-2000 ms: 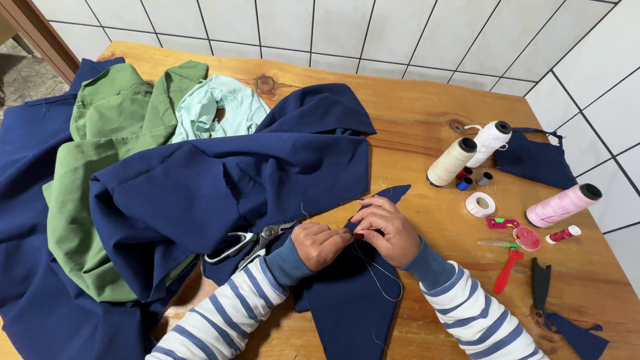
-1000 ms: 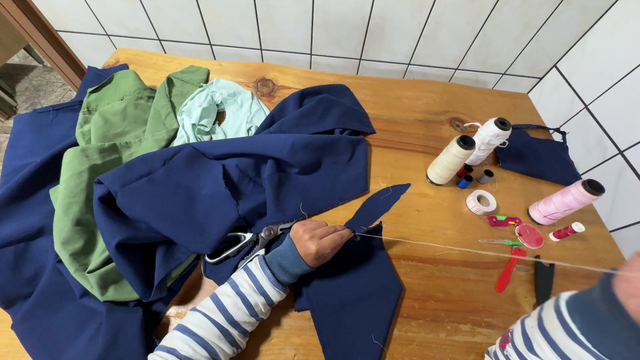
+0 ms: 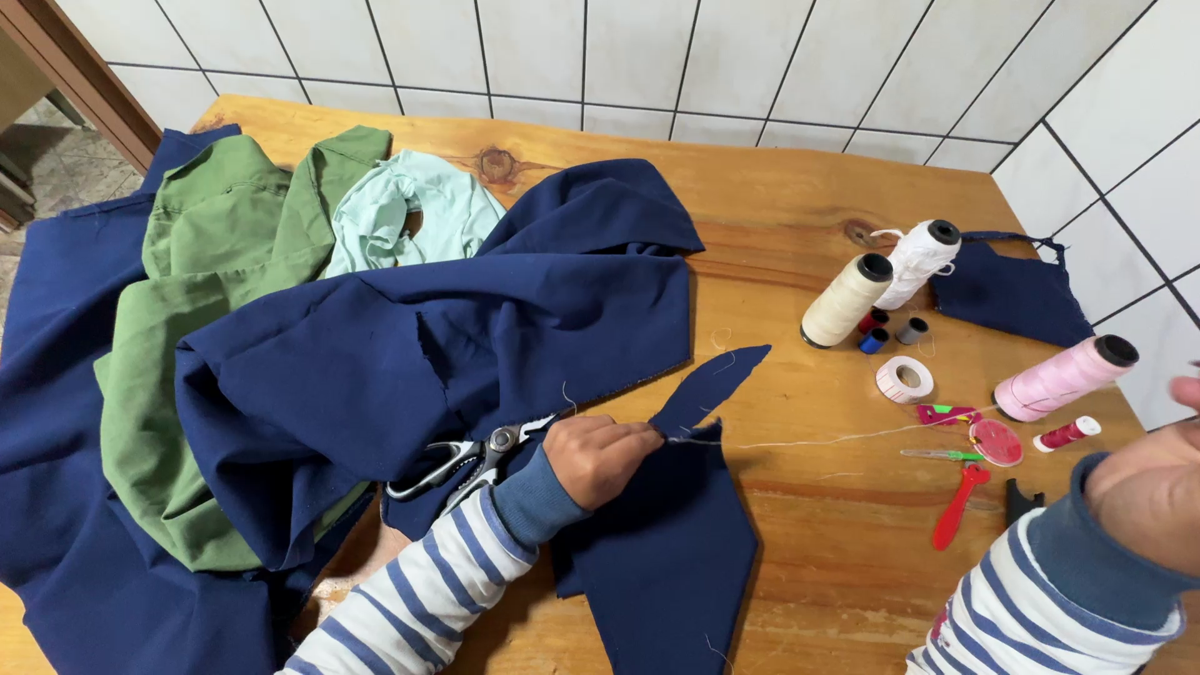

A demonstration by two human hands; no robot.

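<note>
My left hand (image 3: 600, 457) is closed on the edge of a navy fabric piece, whose pointed strip (image 3: 717, 389) sticks out beyond the fingers. More of the navy fabric (image 3: 680, 553) lies flat on the table below that hand. A light thread (image 3: 825, 441) runs from the fabric at my left fingers toward the right. My right hand (image 3: 1148, 497) is at the right edge, partly cut off; its fingertips and whatever they hold cannot be made out. Metal scissors (image 3: 497, 450) lie just left of my left hand, partly under the sleeve and cloth.
Large navy cloth (image 3: 562, 319), green cloth (image 3: 206, 347) and mint cloth (image 3: 441, 206) cover the left side. Cream (image 3: 848, 305), white (image 3: 914, 267) and pink (image 3: 1059, 380) thread cones stand or lie at right, near a tape roll (image 3: 905, 380), a red tool (image 3: 961, 506) and a navy scrap (image 3: 1012, 291).
My right hand has moved from beside my left hand out to the right edge, and the thread is now stretched across the table. My left hand has stayed on the navy fabric.
</note>
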